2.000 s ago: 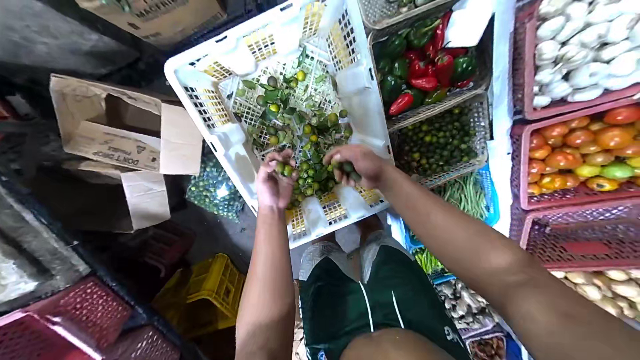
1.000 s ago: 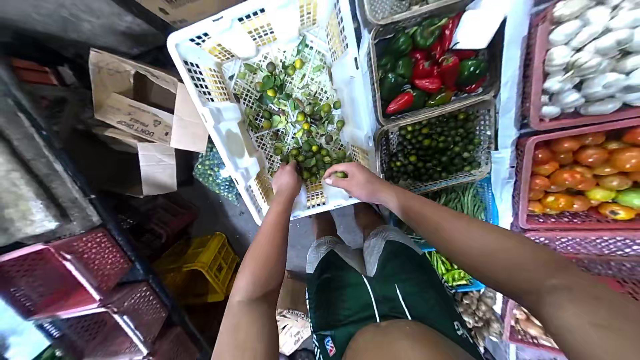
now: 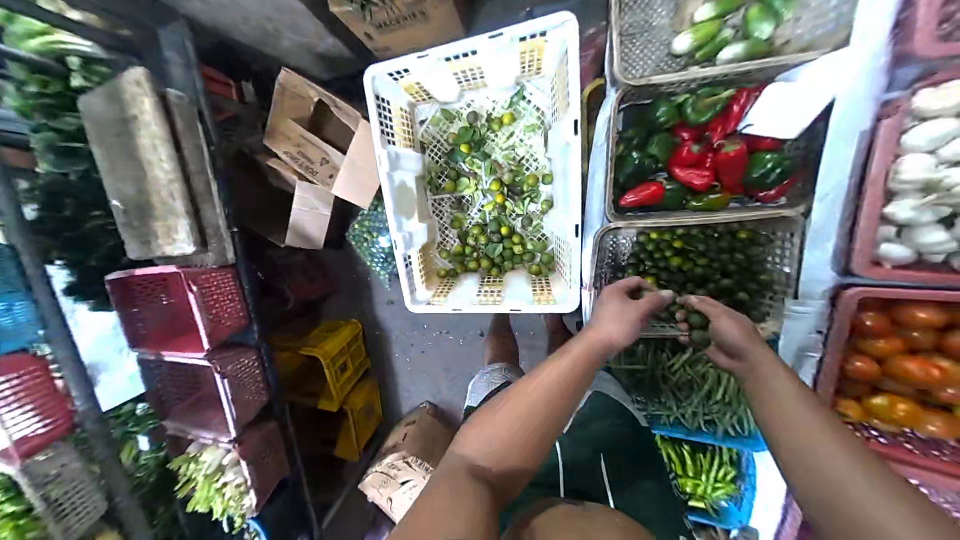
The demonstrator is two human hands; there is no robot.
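Note:
Both my hands are above the near edge of a mesh tray [image 3: 600, 255] that holds many small dark green citrus fruits [image 3: 697, 259]. My right hand [image 3: 720, 326] holds a few green citrus fruits [image 3: 697, 322] in its curled fingers. Close beside it on the left, my left hand [image 3: 630, 311] has its thumb and fingers pinched together; whether anything is between them cannot be made out. To the left of the tray stands a large white plastic crate [image 3: 405, 202] with green and yellowish citrus fruits [image 3: 499, 244] and loose leaves, the fruits heaped toward its near end.
Beyond the tray is a tray of red and green bell peppers [image 3: 697, 165]; nearer lie green beans [image 3: 686, 382] and green chillies [image 3: 701, 469]. Tomatoes [image 3: 907, 352] and white vegetables [image 3: 930, 172] are at right. Cardboard boxes [image 3: 319, 150], yellow crates [image 3: 334, 360] and red crates [image 3: 180, 311] stand left.
Both hands have moved right, from the near end of the white crate to over the citrus tray. The view has shifted, showing more on the left.

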